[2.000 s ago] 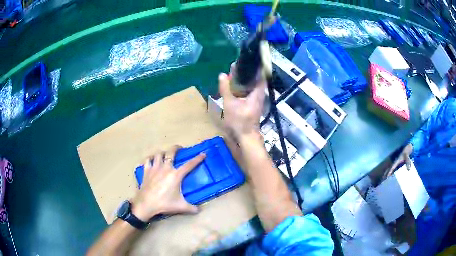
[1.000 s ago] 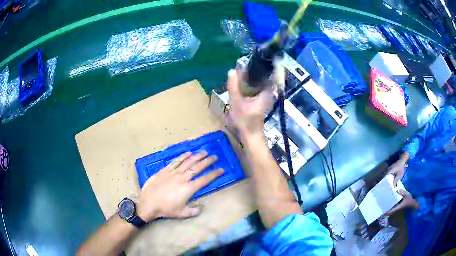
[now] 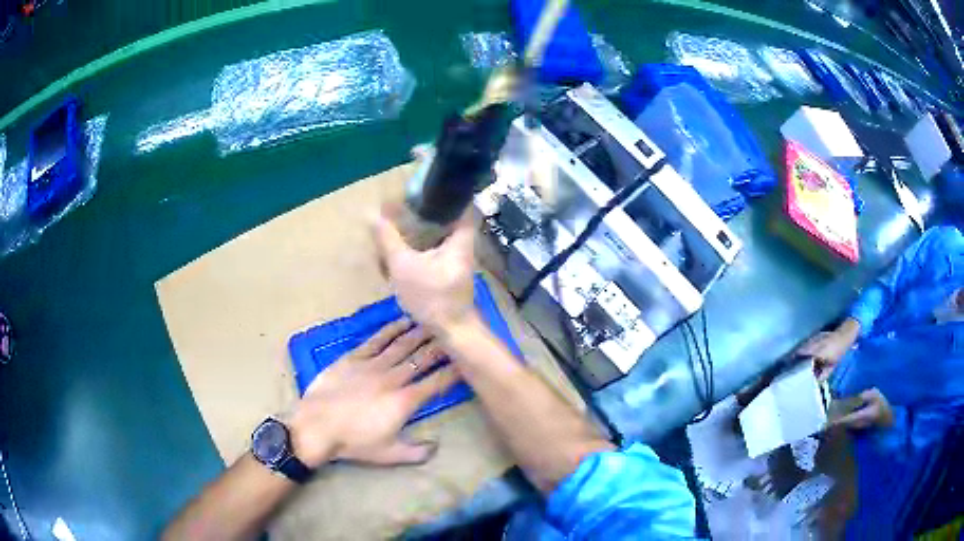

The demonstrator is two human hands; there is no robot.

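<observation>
A blue plastic housing [image 3: 336, 340] lies flat on the cardboard mat [image 3: 254, 291]. My left hand [image 3: 370, 402], with a watch on the wrist, lies flat on the housing with fingers spread and covers its middle. My right hand [image 3: 431, 269] is closed around the electric screwdriver [image 3: 461, 169], blurred, above the housing's far edge. The driver is tilted and its lower tip is hidden by my hand. Two screw feeders [image 3: 624, 227] stand right of the mat, with the black cable crossing them. No screw can be made out.
Stacked blue housings [image 3: 703, 143] under plastic lie behind the feeders. A red-pink box [image 3: 819, 201] stands to their right. Plastic bags [image 3: 307, 93] lie along the belt, with another blue housing [image 3: 55, 159] far left. At right, a person in blue holds a white box [image 3: 784, 410].
My right hand has moved the screwdriver left from the feeders to over the housing. My left hand shifted from the housing's left part onto its middle and now lies flat.
</observation>
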